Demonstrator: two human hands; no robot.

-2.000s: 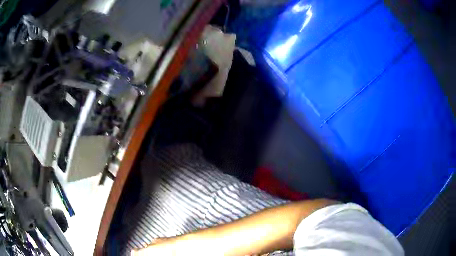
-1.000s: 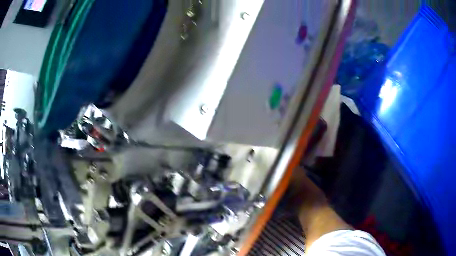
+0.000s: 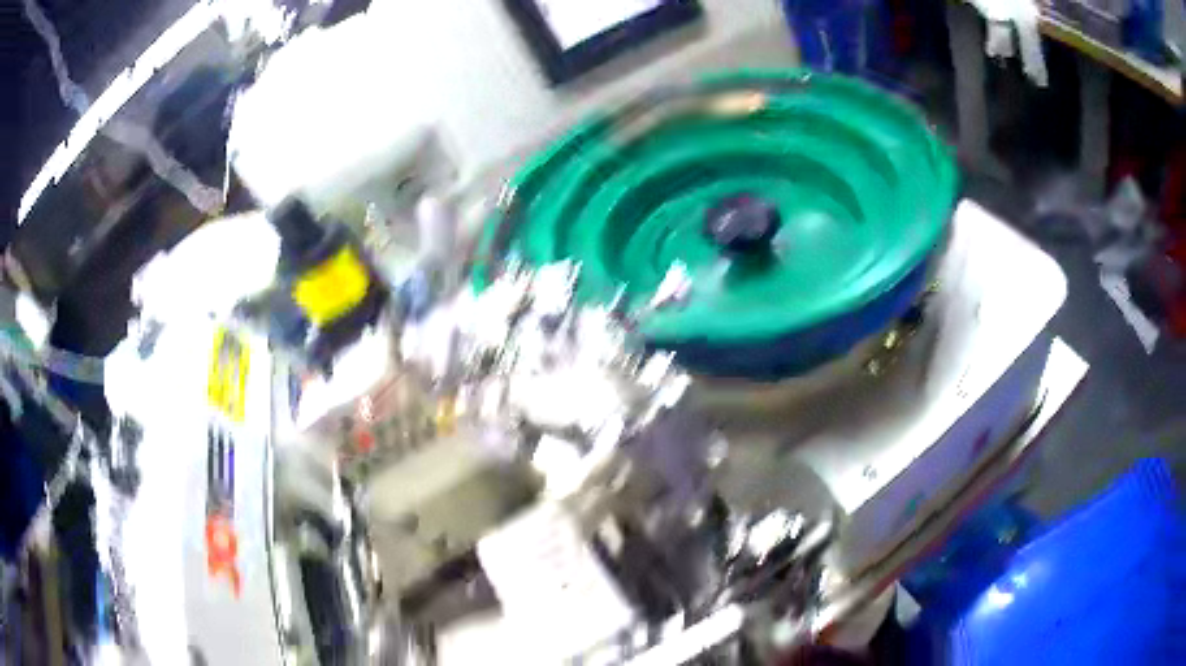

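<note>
The green round stepped bowl feeder [image 3: 832, 234] lies near the centre-right of the view. Its dark centre knob [image 3: 743, 226] stands in the middle, and I see no heap of buttons in it. The white button-sewing machine [image 3: 195, 481] with yellow labels fills the left, with blurred metal parts below the bowl. Neither of my hands is in the picture.
A black-framed screen [image 3: 618, 26] is at the top behind the bowl. A blue bin [image 3: 1093, 586] is at the lower right, beyond the table edge. Another bench [image 3: 1119, 59] is at the top right, with crumpled clear plastic on the floor below it.
The view has swung up and left from the table's edge and the blue bin to the bowl and machine. The bare forearm with the white sleeve has left the picture.
</note>
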